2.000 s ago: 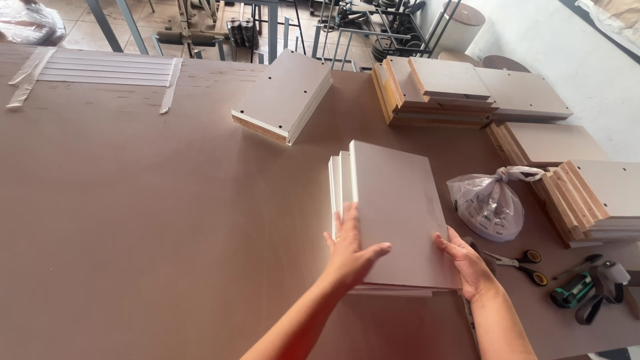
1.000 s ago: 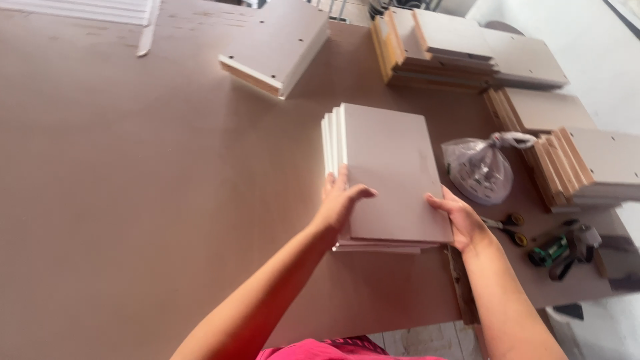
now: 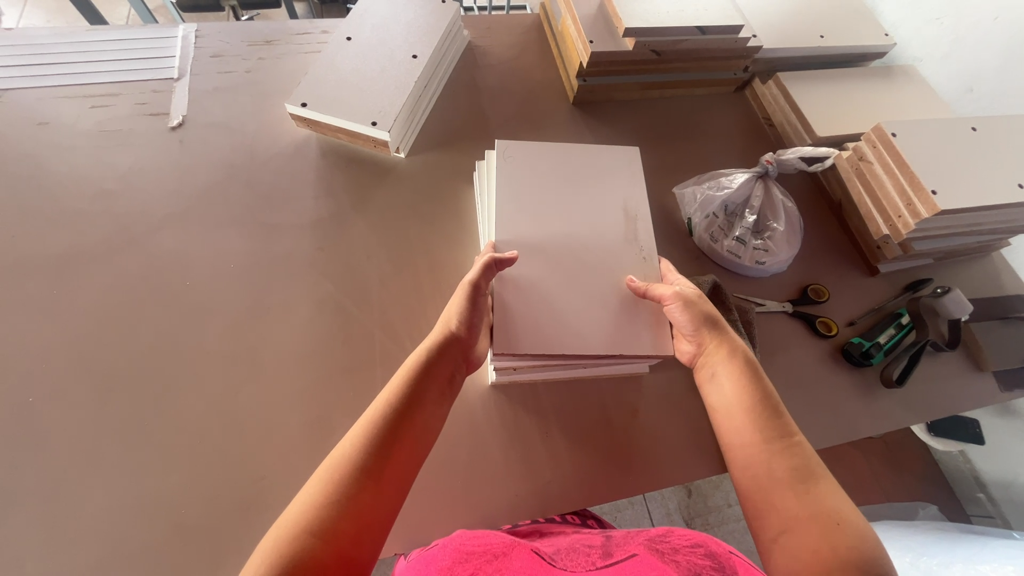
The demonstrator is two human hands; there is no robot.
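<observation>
A stack of flat rectangular panels with white edges lies in front of me on the brown table. The top panel is a little out of line with those under it. My left hand grips the stack's left side, its thumb over the top panel's edge. On the right side my right hand holds the panels, thumb resting on the top face. The fingers of both hands are partly hidden beside the stack. A brown cloth lies just behind my right wrist.
Beyond is a stack of drilled panels. More panel stacks stand at the right and back right. Nearer are a knotted plastic bag, scissors, a green utility knife and a dark strap. White strips lie at the far left.
Both hands stay on the sides of the panel stack. The panels under the top one, fanned out to the left two seconds ago, now sit closer beneath it. The view has tilted down.
</observation>
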